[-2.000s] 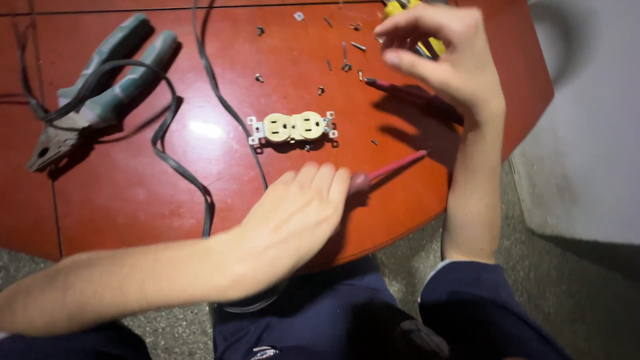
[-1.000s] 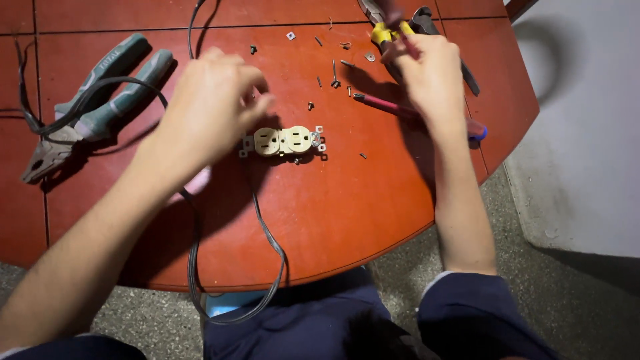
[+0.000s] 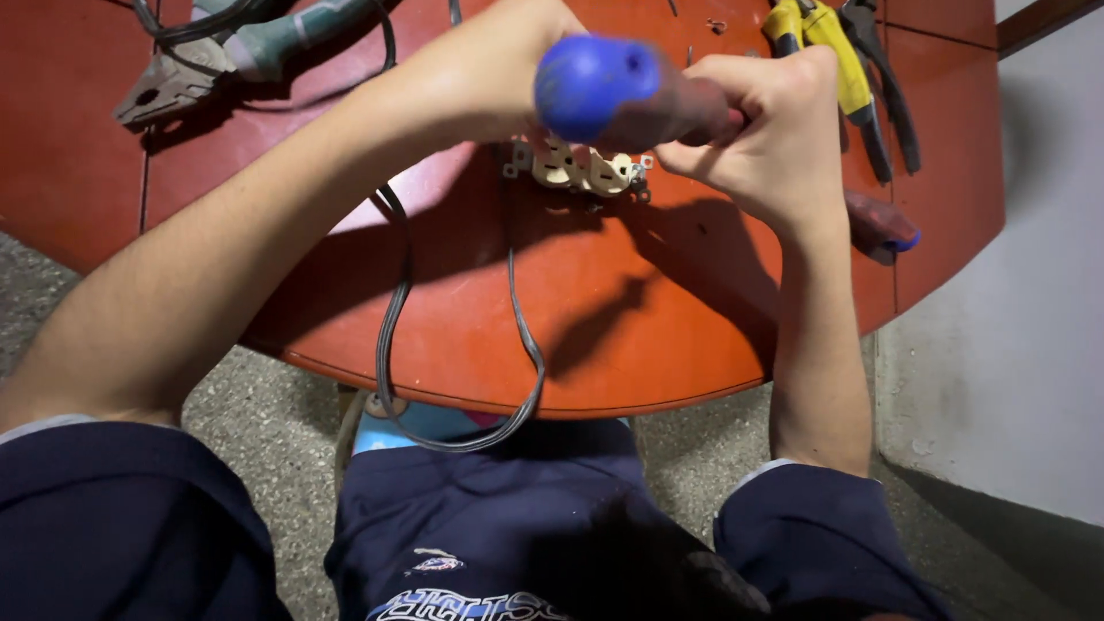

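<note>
My right hand [image 3: 759,129] is closed around a screwdriver [image 3: 638,99], whose blue-ended dark red handle points up toward the camera. Just left of it, my left hand [image 3: 535,52] reaches over the cream duplex outlet [image 3: 578,172]; the screwdriver handle hides its fingers, so what it holds cannot be told. The outlet lies on the red table with metal mounting ears at both ends, partly below the hands. A dark electrical cord [image 3: 392,319] runs down past the outlet and loops over the table's edge.
Green-handled pliers [image 3: 233,65] lie at the upper left under the cord. Yellow-handled pliers [image 3: 828,56] and a black-handled tool [image 3: 884,82] lie at the upper right. A second screwdriver [image 3: 880,226] rests beside my right wrist. The curved table edge [image 3: 604,414] is near my lap.
My left hand has moved from the outlet's near side to above it. The right hand has come down beside the outlet with a screwdriver. The cord now loops over the table edge.
</note>
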